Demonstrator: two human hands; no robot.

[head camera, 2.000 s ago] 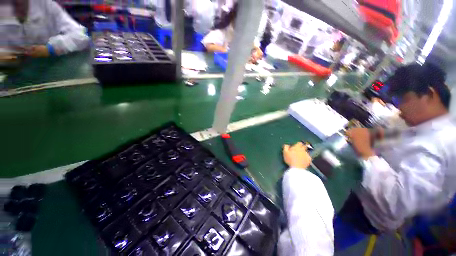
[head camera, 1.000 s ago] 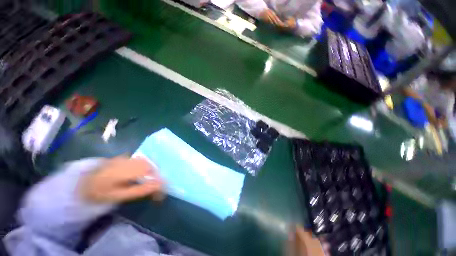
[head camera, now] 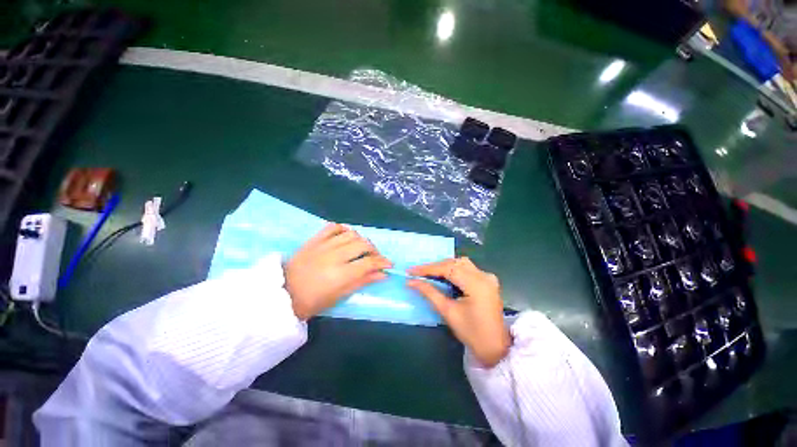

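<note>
A light-blue sheet [head camera: 376, 306] lies flat on the green bench in front of me. My left hand [head camera: 336, 268] rests over the sheet, its fingertips close to those of my right hand [head camera: 463, 301]. A tiny piece shows between the fingertips of the two hands, too small to name. A dark thing, partly hidden by the fingers, shows in my right hand; I take it for a small black unit [head camera: 453, 289]. Crinkled clear plastic [head camera: 393, 157] lies beyond the sheet, with several small black pieces [head camera: 485, 153] on its right part.
A shiny black tray [head camera: 655, 253] with glinting pockets lies at right, a red-handled tool [head camera: 745, 253] past it. At left are a white box [head camera: 38, 257], a blue stick [head camera: 87, 243], a brown piece [head camera: 87, 189], a dark cable with white tag [head camera: 151, 221] and a duller black tray [head camera: 44, 96].
The view has turned back down to the bench. Both hands are now together over the blue sheet; a second ago the left was at its left edge and the right was low beside the right tray.
</note>
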